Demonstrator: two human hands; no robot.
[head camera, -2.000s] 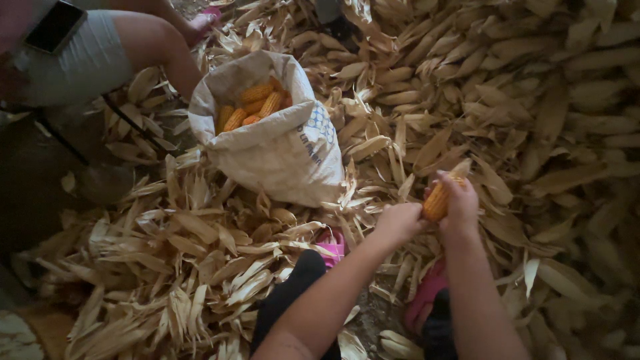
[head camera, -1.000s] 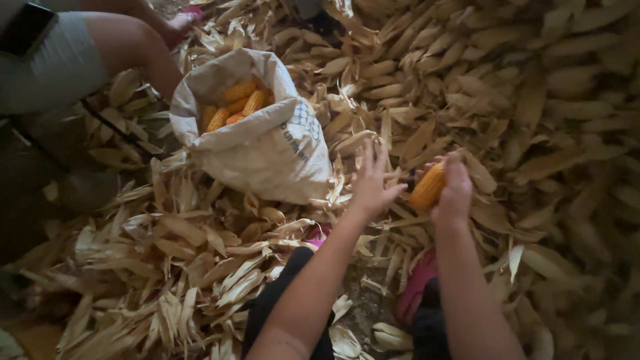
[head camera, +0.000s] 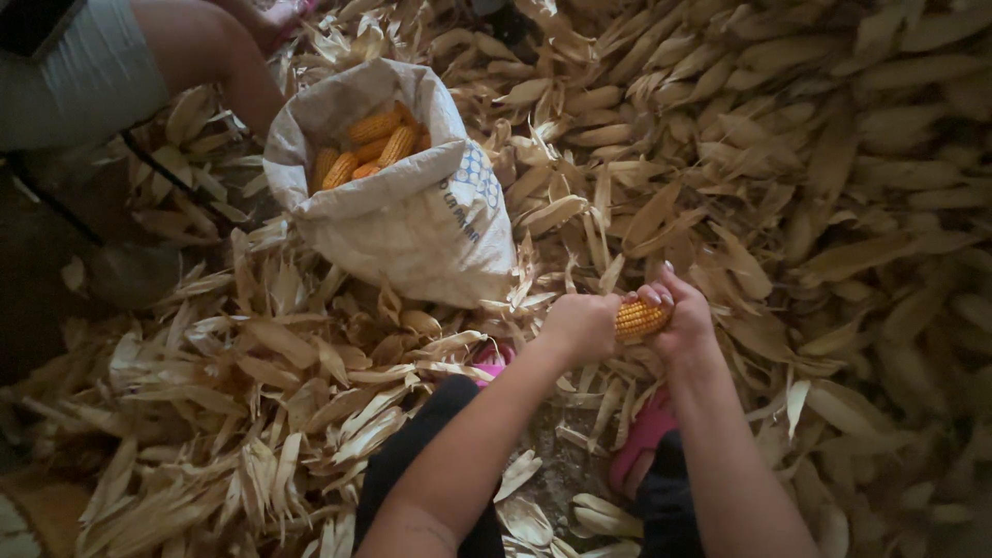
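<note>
A husked yellow corn cob (head camera: 638, 319) is held between my two hands, over the loose husks. My left hand (head camera: 581, 329) closes around the cob's left end, which its fingers hide. Around the other end my right hand (head camera: 678, 314) is wrapped, thumb raised. Up and to the left of my hands stands a white woven sack (head camera: 403, 240) with its mouth rolled back; several husked cobs (head camera: 376, 143) lie inside it.
Dry corn husks (head camera: 287, 387) cover the floor around the sack, and a heap of unhusked ears (head camera: 899, 155) spreads at the right. Another person's bare leg (head camera: 209, 54) is beside the sack at the upper left. My feet in pink footwear (head camera: 647, 434) are below my hands.
My left hand was closed at the cob two seconds ago, was off it with fingers spread one second ago, and is back on it now. My right hand has kept hold of the cob.
</note>
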